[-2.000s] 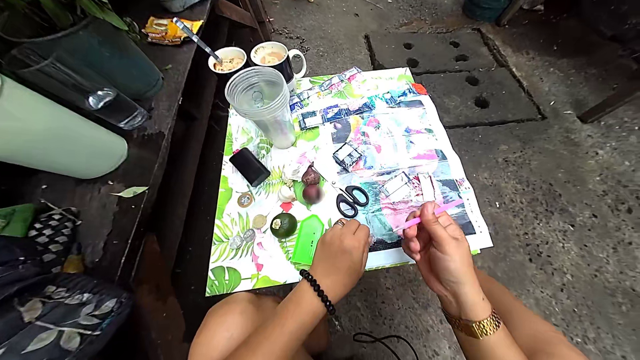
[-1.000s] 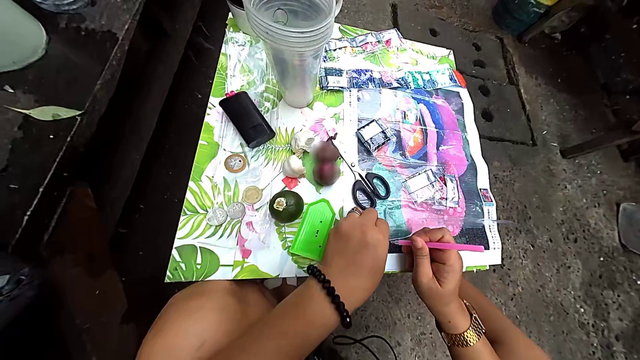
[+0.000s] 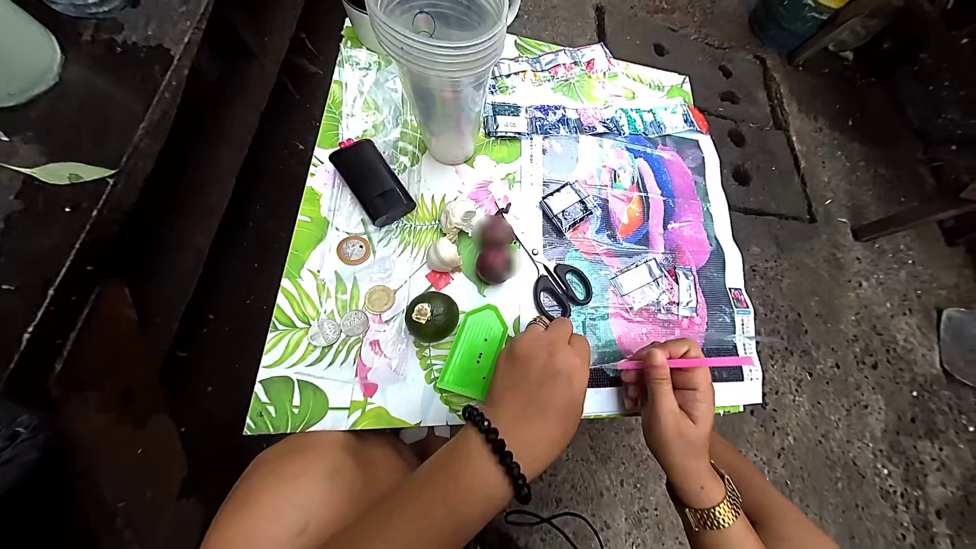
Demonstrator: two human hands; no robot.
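Observation:
My right hand (image 3: 679, 396) holds a pink pen-like stick (image 3: 705, 362) between thumb and fingers, over the lower edge of a partly covered diamond painting canvas (image 3: 686, 221). My left hand (image 3: 543, 381) rests just right of a green plastic tray (image 3: 474, 354) that has a few dark specks in it; its fingertips are hidden, so its grip cannot be told. Black-handled scissors (image 3: 563, 290) lie just above my left hand. Small bead packets (image 3: 640, 282) lie on the canvas, and another dark-edged packet (image 3: 569, 206) sits higher up.
A round green fruit (image 3: 432, 316), garlic bulbs (image 3: 457, 217), blurred reddish onions (image 3: 496, 248), coins (image 3: 353, 249) and a black device (image 3: 374, 183) lie to the left. Stacked clear plastic cups (image 3: 450, 84) stand at the back, beside strips of bead packets (image 3: 595, 120).
The view has moved closer over the table. My right hand and the pink stick have come down towards the canvas's near edge; the stick now lies nearly level.

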